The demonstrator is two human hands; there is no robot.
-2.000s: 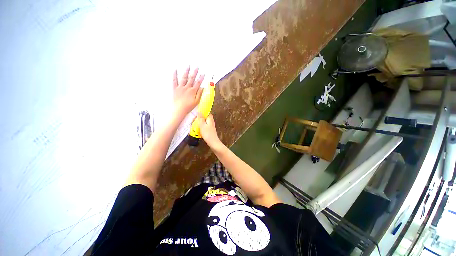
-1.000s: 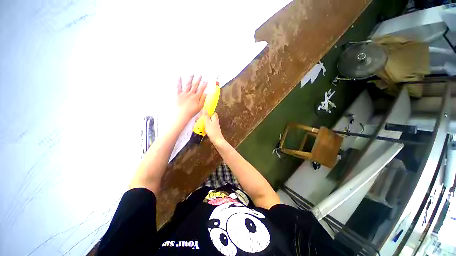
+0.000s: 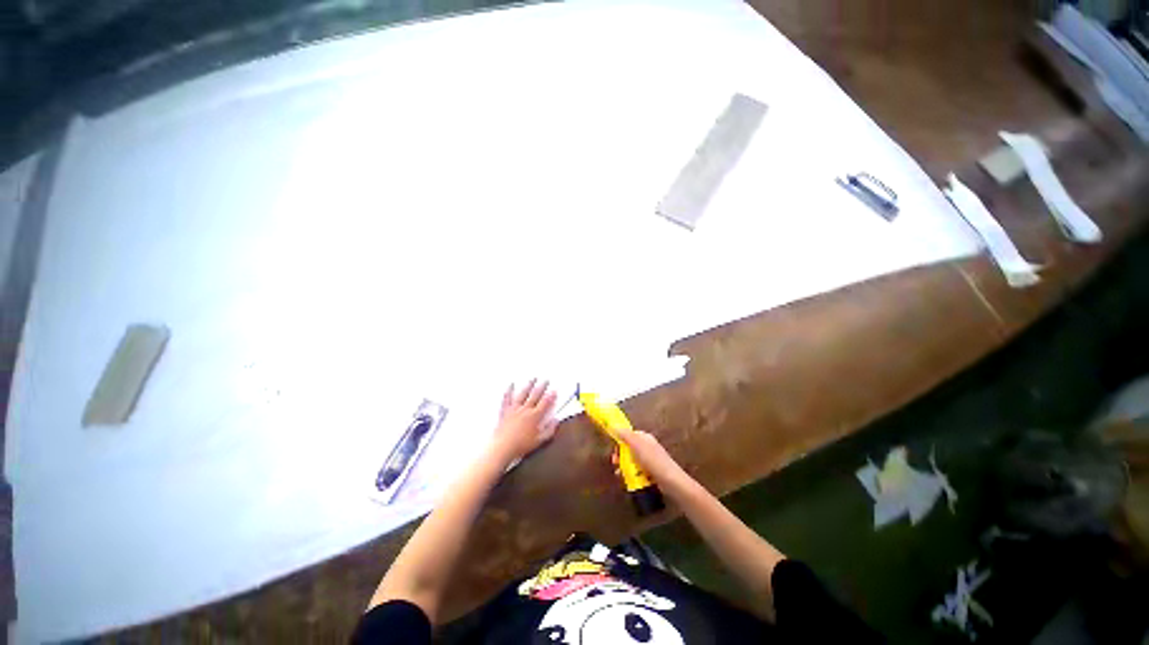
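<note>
A very large white marker sheet (image 3: 416,227) lies on the brown table. My left hand (image 3: 524,421) lies flat with fingers spread on the sheet near its front edge. My right hand (image 3: 640,461) grips the yellow cutting knife (image 3: 609,418) by its handle, black end toward me. The knife's thin dark tip points away, at the sheet's edge just right of my left hand. Whether the tip is in the sheet cannot be told. The sheet's edge has a jagged notch farther right.
Handled weights lie on the sheet at left of my hand (image 3: 410,451) and far right (image 3: 868,195). Flat weights lie at far left (image 3: 126,374) and upper right (image 3: 713,160). White strips (image 3: 992,232) lie at the table's right end. Scraps (image 3: 905,488) lie on the green floor.
The view has swung toward the table, so more of the sheet and several weights show, and the stool is out of view. The knife now tilts up-left, its tip a little apart from my left hand.
</note>
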